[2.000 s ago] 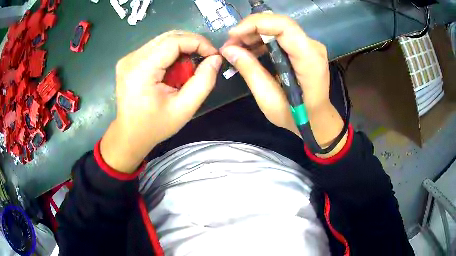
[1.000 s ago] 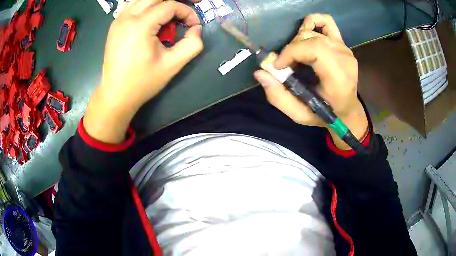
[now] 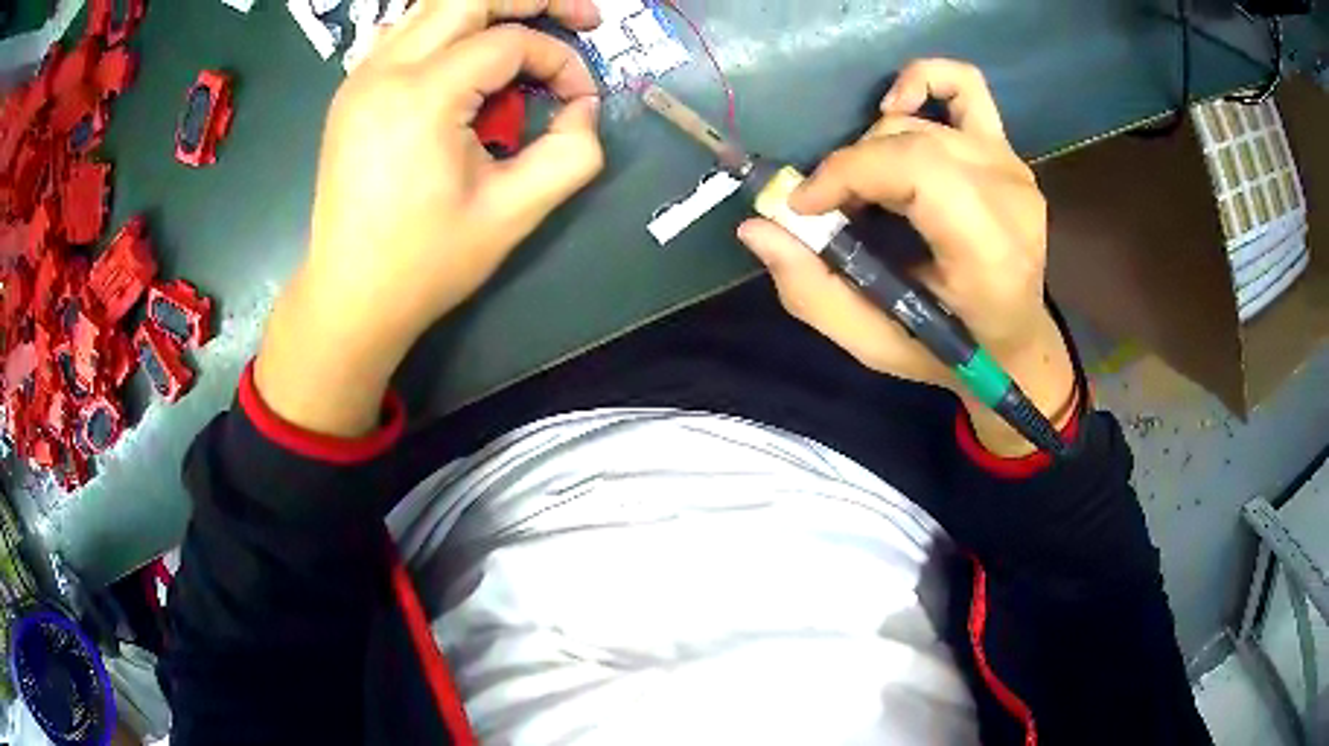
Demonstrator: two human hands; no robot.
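My left hand (image 3: 437, 190) is closed around a red housing (image 3: 503, 123), mostly hidden by the fingers, with thumb and forefinger together near the circuit board. My right hand (image 3: 933, 219) holds the black soldering iron (image 3: 901, 299) with its green band and pale collar. Its metal tip points up and left to the lower edge of the white-and-blue circuit board (image 3: 636, 41); whether it touches cannot be told. A thin red lead wire (image 3: 727, 73) curves right of the board. A narrow white strip (image 3: 692, 207) lies below the iron's metal part.
A heap of red housings (image 3: 80, 277) covers the left of the green bench (image 3: 583, 306), with one apart (image 3: 204, 118). White pieces (image 3: 321, 24) lie at the top. Black cords (image 3: 1184, 73) are at upper right. A cardboard box (image 3: 1151, 248) stands below the bench edge; a blue-rimmed basket (image 3: 61, 673) is lower left.
My hands have moved apart since two seconds ago. The right hand has turned the iron so its tip points at the board. The white strip now lies uncovered on the bench.
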